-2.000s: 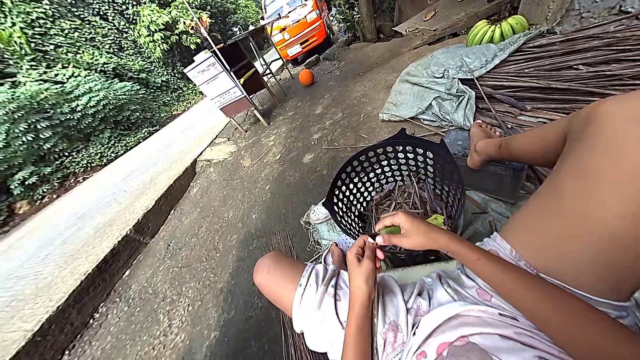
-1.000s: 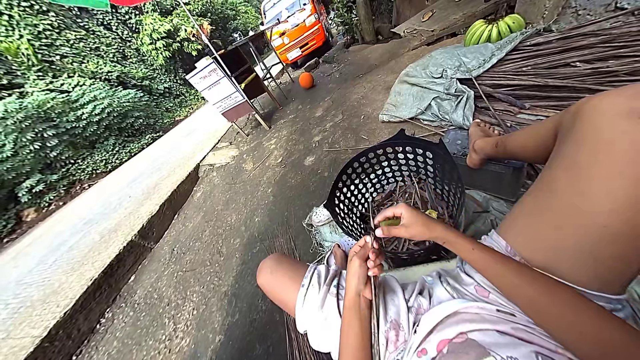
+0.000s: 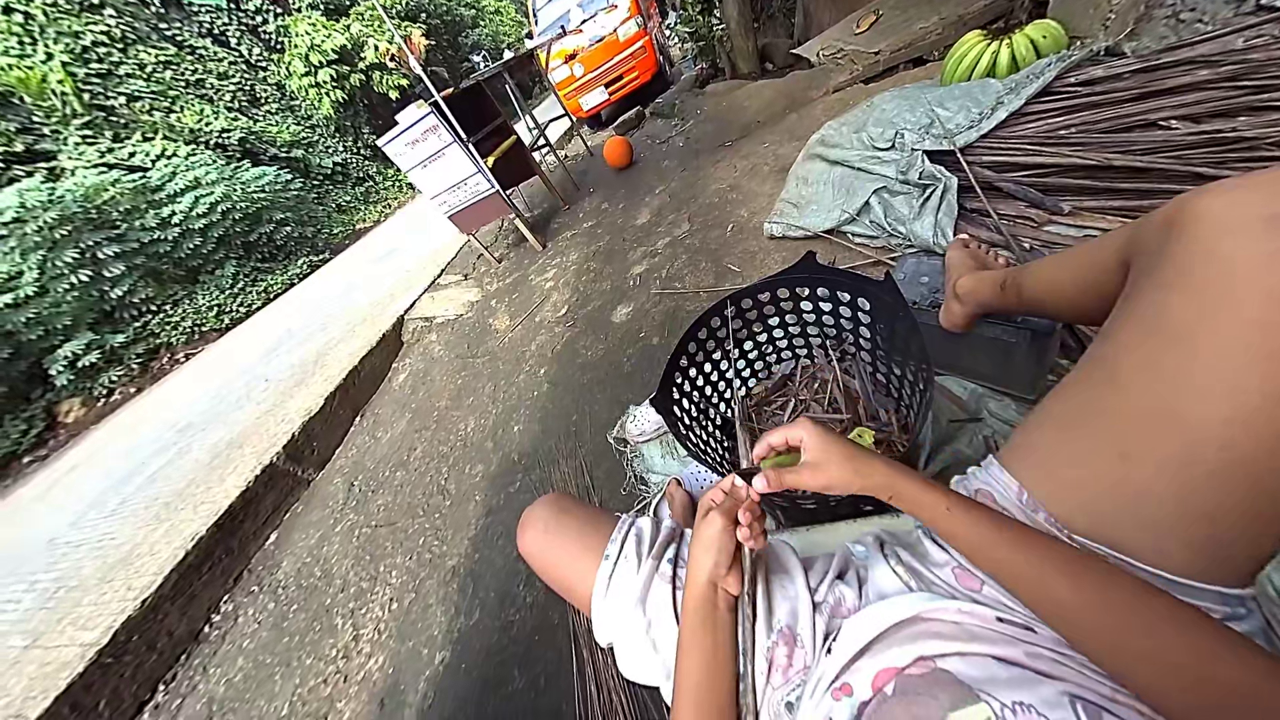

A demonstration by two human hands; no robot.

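My left hand (image 3: pixel 728 528) is closed around a long thin brown stick (image 3: pixel 747 620), perhaps a palm leaf midrib, which runs from my lap up over the basket's near left edge. Close against it, my right hand (image 3: pixel 812 462) grips a small tool with a green handle (image 3: pixel 780 461), seemingly a knife; its dark end meets the stick between the two hands. Most of the tool is hidden by my fingers. Beyond the hands a black perforated plastic basket (image 3: pixel 700 355) stands tilted in view, with brown scraps (image 3: pixel 825 392) and a yellow-green piece inside.
Bundled brown sticks (image 3: pixel 1130 120) lie at upper right beside a grey-green sack (image 3: pixel 870 160) and green bananas (image 3: pixel 1003 50). More thin sticks (image 3: pixel 610 665) lie beneath my leg. An orange ball (image 3: pixel 618 152), a signboard stand (image 3: pixel 440 165) and an orange vehicle (image 3: pixel 605 65) are farther off. A concrete edge (image 3: pixel 270 490) runs at left.
The stick in my left hand now reaches up across the basket, where two seconds ago little of it showed. Both hands remain close together near the basket's rim.
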